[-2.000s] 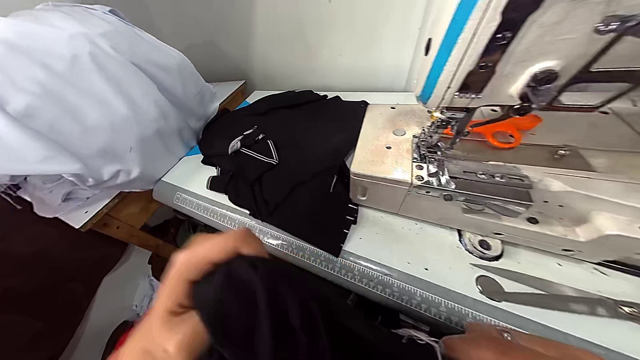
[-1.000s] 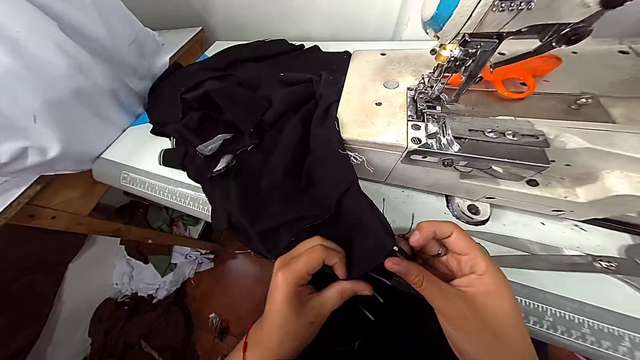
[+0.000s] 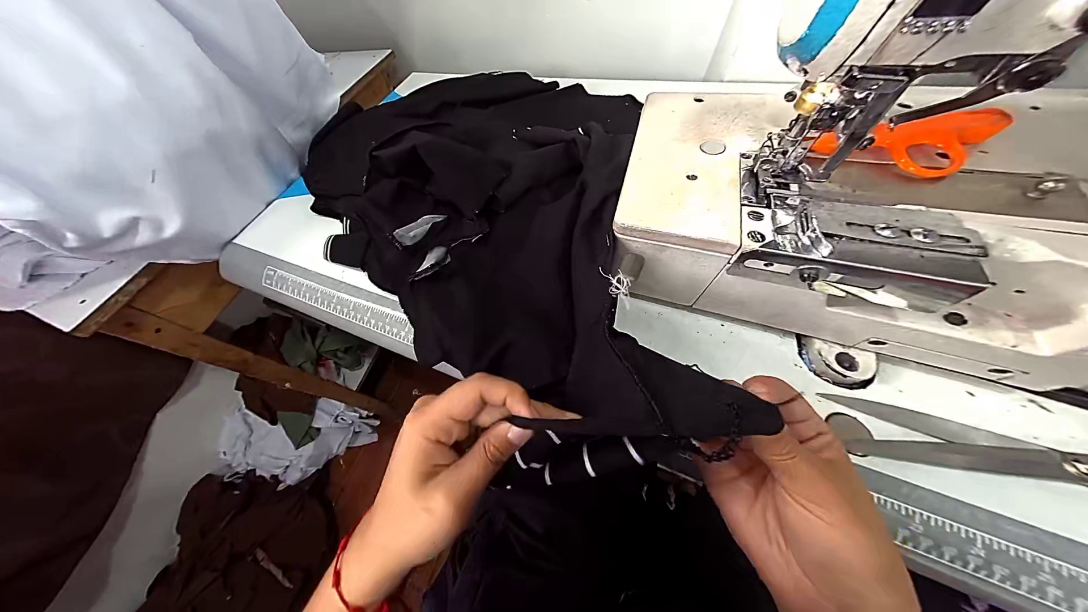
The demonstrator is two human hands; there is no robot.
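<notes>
A black fabric garment (image 3: 527, 289) lies bunched on the white sewing table, left of the sewing machine's metal bed (image 3: 680, 187). Its near part hangs over the table edge, where both hands hold it. My left hand (image 3: 455, 459) pinches the folded edge between thumb and fingers. At the garment's right corner, my right hand (image 3: 790, 476) grips the cloth, with looped dark stitching beside the fingers. White stripes show on black cloth between the hands, below the held edge. White thread ends (image 3: 619, 282) stick out by the machine bed.
Orange-handled scissors (image 3: 931, 144) rest behind the machine's needle area. Large metal shears (image 3: 960, 450) lie at the right, near a ruler strip (image 3: 960, 527) along the table edge. A white cloth heap (image 3: 153, 127) stands at the left, with fabric scraps (image 3: 289, 442) below.
Two seconds ago my left hand was raised with bunched black cloth; now both hands hold the garment's edge. Since one second ago, my hands have moved apart along it, and white stripes show between them.
</notes>
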